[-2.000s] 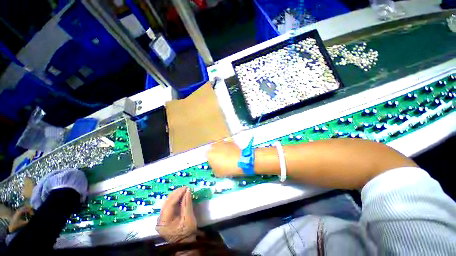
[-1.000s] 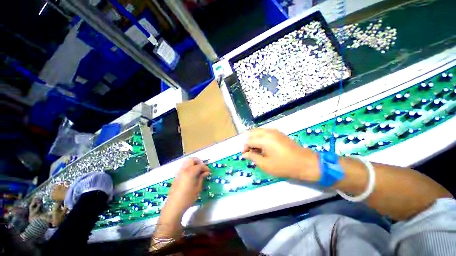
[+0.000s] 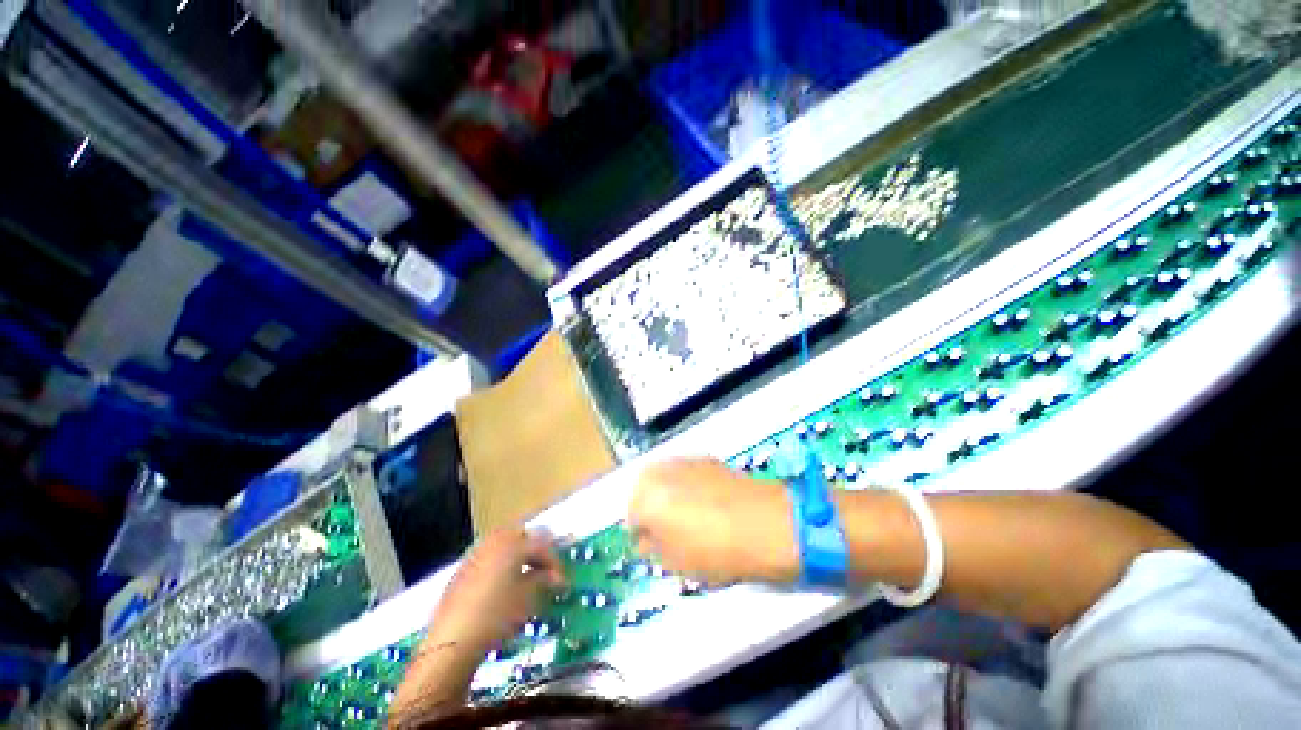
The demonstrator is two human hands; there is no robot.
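Green circuit boards (image 3: 970, 385) dotted with small dark, bright-topped parts lie in a long white-edged rail. My right hand (image 3: 706, 521), with a blue wrist strap (image 3: 818, 525) and a white bangle, is over the boards with its fingers curled down. My left hand (image 3: 492, 582) is blurred, to the left of it at the boards, fingers bent. I cannot tell whether either hand holds a part. A black component tray (image 3: 699, 307) full of small whitish pieces sits behind the rail.
Loose whitish pieces (image 3: 899, 204) lie beside the tray. A brown cardboard sheet (image 3: 535, 435) and a dark box (image 3: 425, 499) are to its left. A neighbour's sleeve (image 3: 214, 667) is near a parts bin (image 3: 374, 535) at lower left. A blue bin (image 3: 685, 107) stands behind.
The view has shifted and tilted. My right hand moved off the board, then back, with fingers now pointing down and hidden. My left hand rose from the rail's near edge onto the boards.
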